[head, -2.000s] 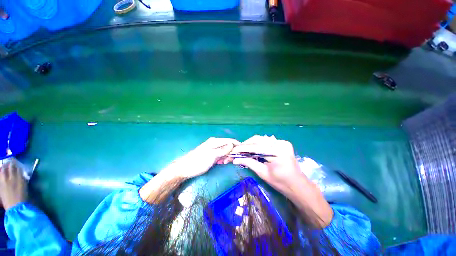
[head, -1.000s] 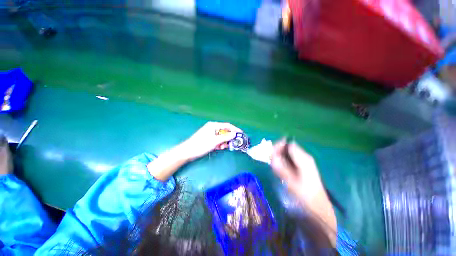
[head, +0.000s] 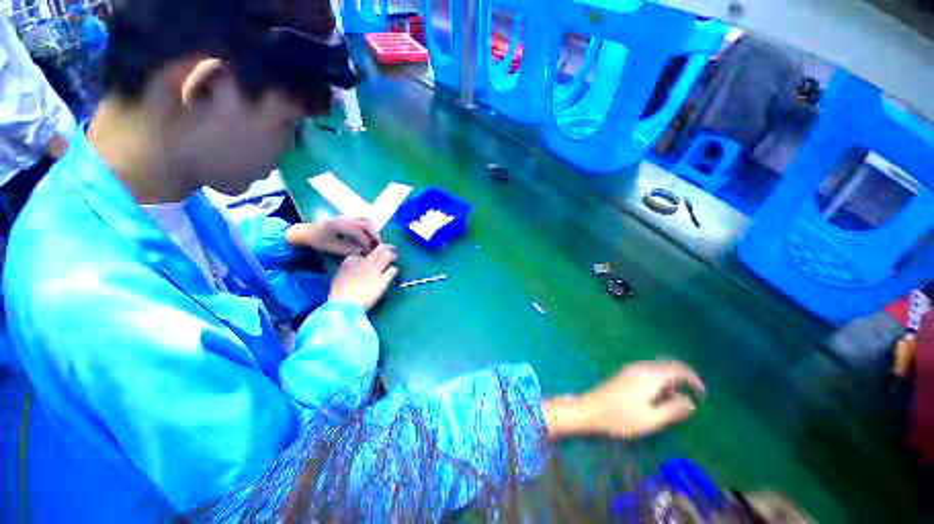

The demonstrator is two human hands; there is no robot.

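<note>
My left hand (head: 637,399) is stretched out over the green surface, fingers loosely curled and apart, with nothing seen in it. A dark round electronic unit (head: 618,288) lies on the green belt beyond it, not touching the hand, with a small pale and yellowish piece beside it. Another dark unit (head: 498,172) lies further along the belt. My blue parts bin (head: 678,489) is at the bottom edge, partly hidden by hair. A blurred skin-toned patch beside it at the bottom edge may be my right hand (head: 780,509); what it holds cannot be told.
A person in a blue smock (head: 154,358) works at the left with both hands, near white strips (head: 343,194), a blue bin (head: 399,220) of white pieces and a thin white stick (head: 423,279). Blue stools or crates (head: 809,246) and a tape roll (head: 661,201) stand beyond the belt.
The view has swung left. My left hand has let go of the round unit and reached out. My right hand has dropped to the bottom edge or out of clear view.
</note>
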